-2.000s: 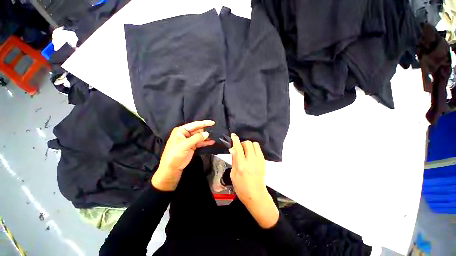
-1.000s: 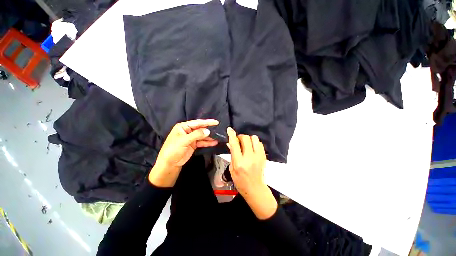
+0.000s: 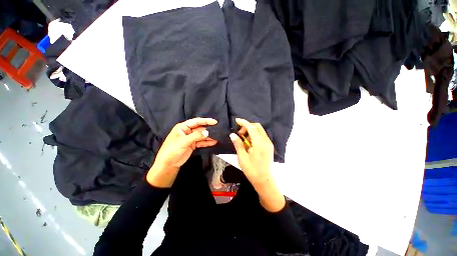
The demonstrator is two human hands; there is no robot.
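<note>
A black garment [image 3: 175, 65] with wide legs lies flat on the white table, its near edge under my hands. My left hand [image 3: 183, 145] is at the near edge, thumb and fingers pinching the cloth. My right hand [image 3: 254, 150] is just to its right, above the garment, holding thread snips [image 3: 245, 139]; their yellow handle shows between thumb and fingers. The blades are hard to make out against the dark cloth. No loose thread can be made out.
A black garment pile [image 3: 346, 55] lies at the table's far right, with a brown garment [image 3: 438, 75] beyond it. A black stack [image 3: 100, 145] sits left of the white table [image 3: 351, 165], over green cloth [image 3: 97, 214]. An orange-red stool [image 3: 21, 59] stands far left. Blue crates [image 3: 441, 175] stand right.
My right hand has turned and shifted slightly right and up, and the yellow handle now shows. My left hand has stayed nearly still on the cloth.
</note>
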